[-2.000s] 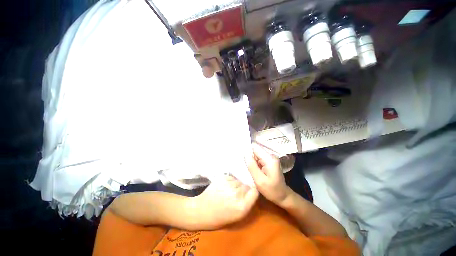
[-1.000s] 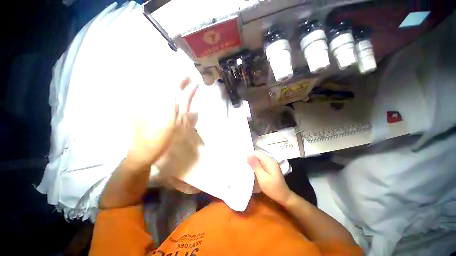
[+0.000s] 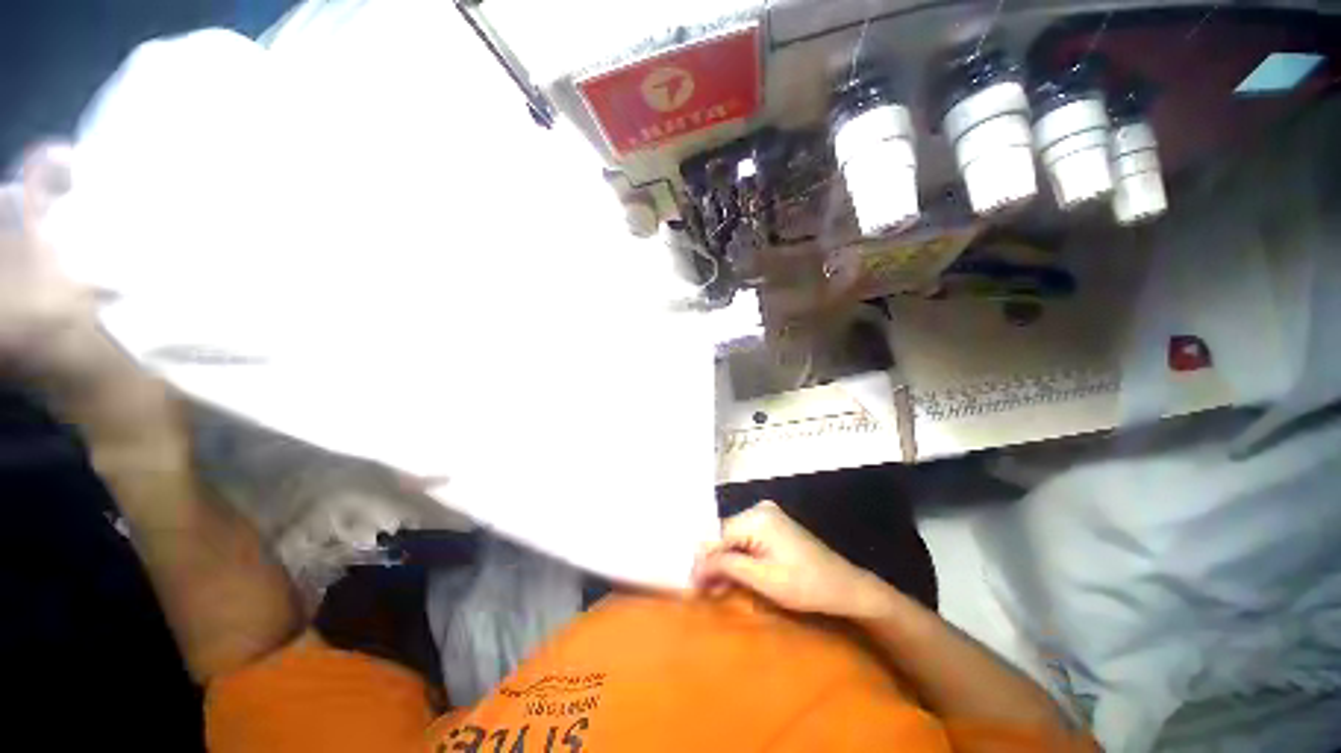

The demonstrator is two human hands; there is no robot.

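Observation:
A large white fabric piece is stretched out in front of the overlock machine, over the pile at the left. My right hand pinches its near right corner close to the orange shirt. My left hand is blurred at the far left, at the fabric's left edge; its fingertips show near the picture's rim and seem to hold the edge. The presser foot area lies beyond the fabric's right edge. The glare hides the fabric's folds.
Four white tension knobs stand on the machine front. A dark tool lies below them. The ruler-marked table edge runs at the right. Grey-white fabric hangs at the right.
My left hand has moved from the middle out to the far left, and the fabric is now spread wide. My right hand has moved slightly down, still at the fabric's corner.

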